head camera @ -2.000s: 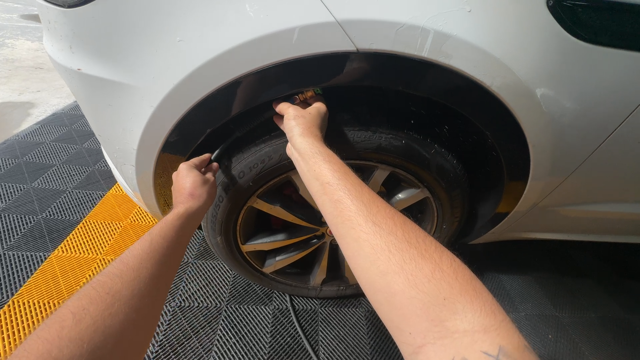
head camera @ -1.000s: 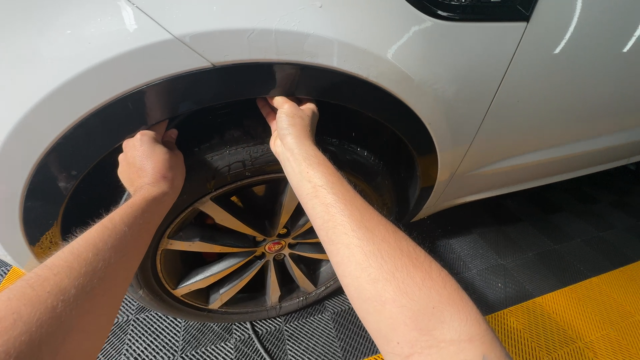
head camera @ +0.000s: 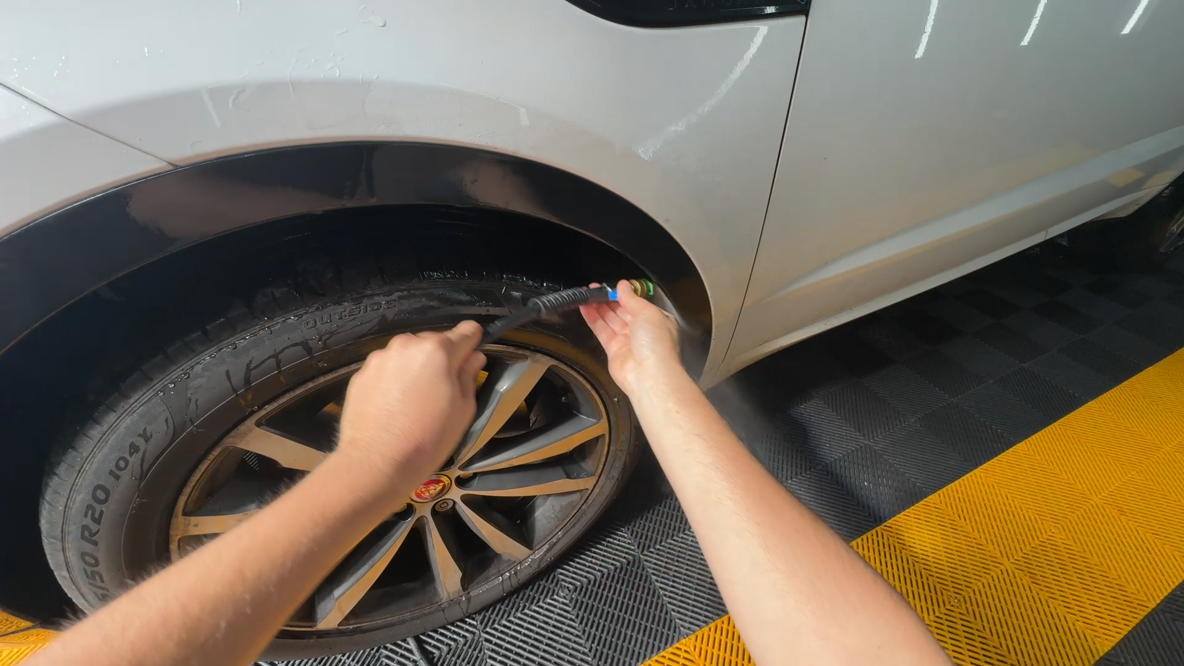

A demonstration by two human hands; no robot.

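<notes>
My right hand [head camera: 638, 335] holds the front end of a black hose [head camera: 566, 300] with a ribbed sleeve, a blue ring and a brass-coloured fitting [head camera: 640, 288]. The fitting points to the right, beside the lower right part of the black wheel arch trim [head camera: 518, 185]. Farther back, my left hand [head camera: 407, 398] is closed around the same hose, in front of the tire [head camera: 231, 370]. Behind my arms is the alloy wheel, with a red centre cap [head camera: 431, 488]. Mist or spray shows faintly below the fitting.
The white car's fender [head camera: 444, 102] rises above the arch, with its door [head camera: 962, 148] to the right. Black ribbed floor tiles [head camera: 869, 453] lie under the car, crossed by a yellow band [head camera: 1045, 518]. A thin hose or cable [head camera: 418, 651] lies below the wheel.
Both hands have moved right along the wheel arch, from its top to its right side. The hose and its fitting now show clearly between them. The view has shifted right and closer.
</notes>
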